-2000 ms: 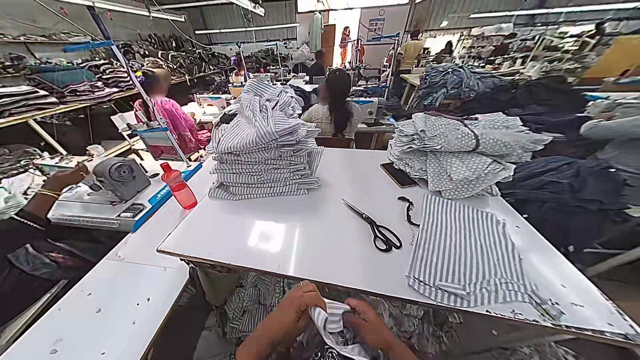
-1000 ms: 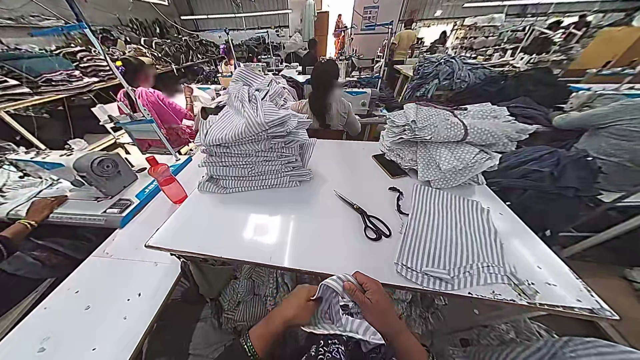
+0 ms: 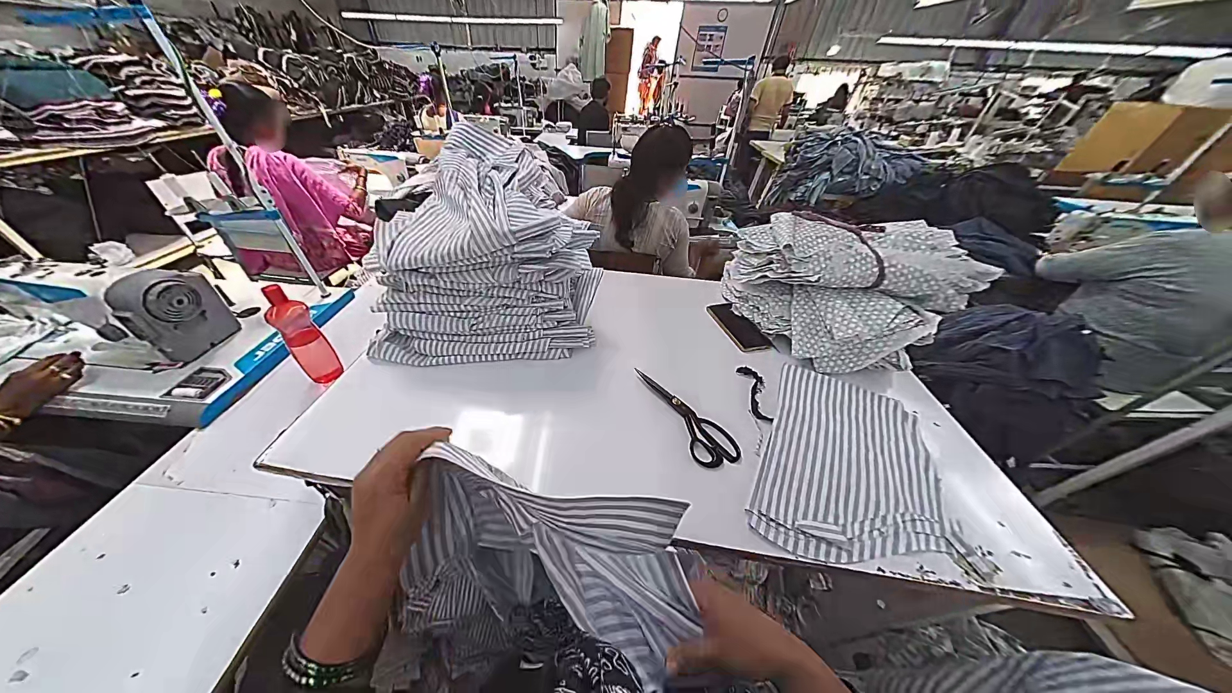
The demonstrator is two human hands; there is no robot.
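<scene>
My left hand (image 3: 390, 491) grips the upper left edge of a grey-and-white striped garment (image 3: 568, 539) at the near edge of the white table (image 3: 558, 433). Lower down, my right hand (image 3: 736, 630) holds the garment's right side, slightly blurred. Black-handled scissors (image 3: 695, 423) lie on the table, beside a short black cord (image 3: 756, 393). To their right is a flat folded striped piece (image 3: 847, 467). A tall stack of striped garments (image 3: 486, 260) stands at the back left, and a tied bundle of dotted cloth (image 3: 847, 279) at the back right.
A red water bottle (image 3: 302, 335) leans near the left sewing machine (image 3: 168, 313), where a co-worker's hand (image 3: 38, 390) rests. A phone (image 3: 739, 327) lies by the dotted bundle. Dark cloth (image 3: 1011, 380) is heaped right of the table. Other people sit beyond it.
The striped garment, bunched between my hands before, is now spread wider and raised against the table edge. My left hand has moved up and left, my right hand down and right.
</scene>
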